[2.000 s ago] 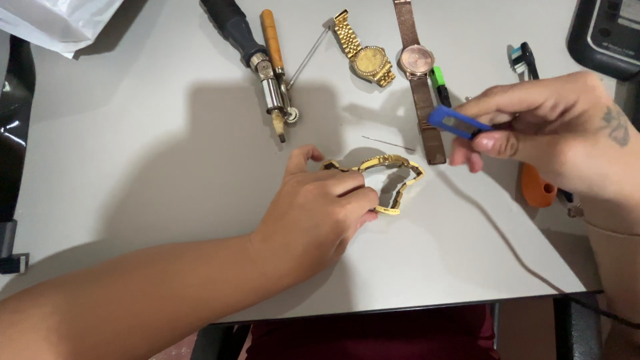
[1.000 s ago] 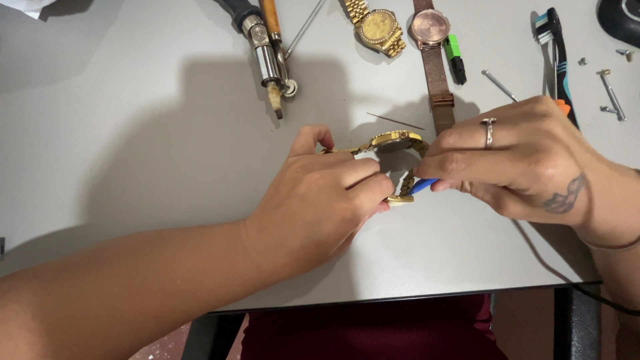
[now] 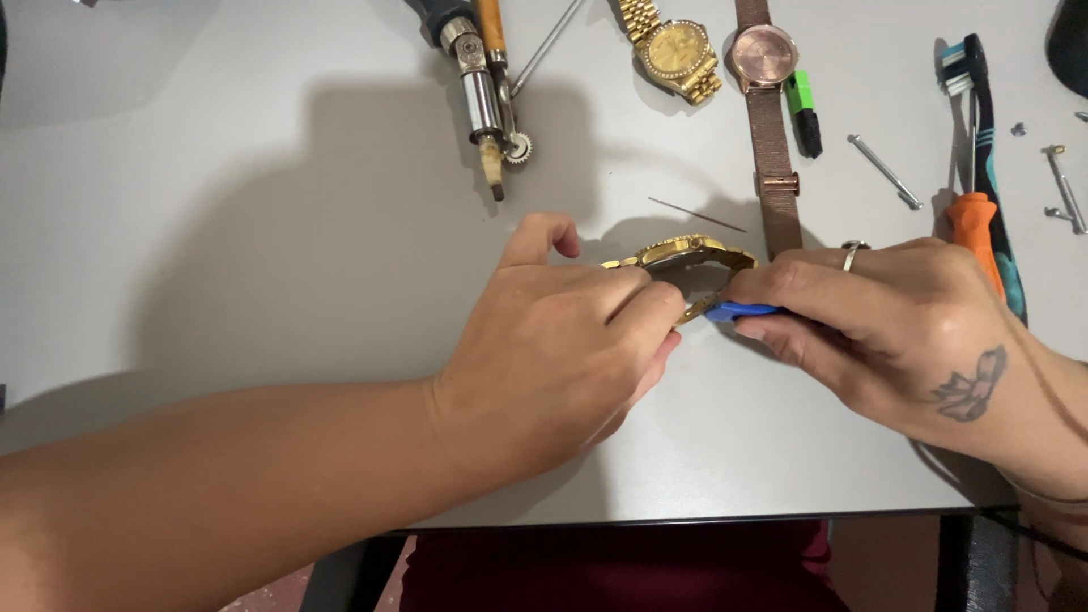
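My left hand (image 3: 569, 348) grips a gold-toned wristwatch (image 3: 688, 248) by its metal bracelet, the watch standing on its side near the table's middle. My right hand (image 3: 875, 331) pinches a small blue plastic tool (image 3: 739, 311), whose end meets the bracelet at the watch's right side; the exact contact is hidden by the fingers. Just behind the watch lies a thin metal pin (image 3: 697, 214). Farther back are a second gold watch (image 3: 677, 53) with a stone-set bezel and a rose-gold watch (image 3: 764, 56) on a brown mesh strap.
A soldering iron (image 3: 478, 93) and a wooden-handled tool (image 3: 490, 25) with a small toothed wheel lie at the back. To the right are a green and black cap-like piece (image 3: 803, 114), a toothbrush (image 3: 984, 110), an orange-handled screwdriver (image 3: 973, 229) and loose screws (image 3: 884, 172).
My right hand has moved left and down, bringing the blue tool from above the table to the gold bracelet. My left hand has kept hold of the watch.
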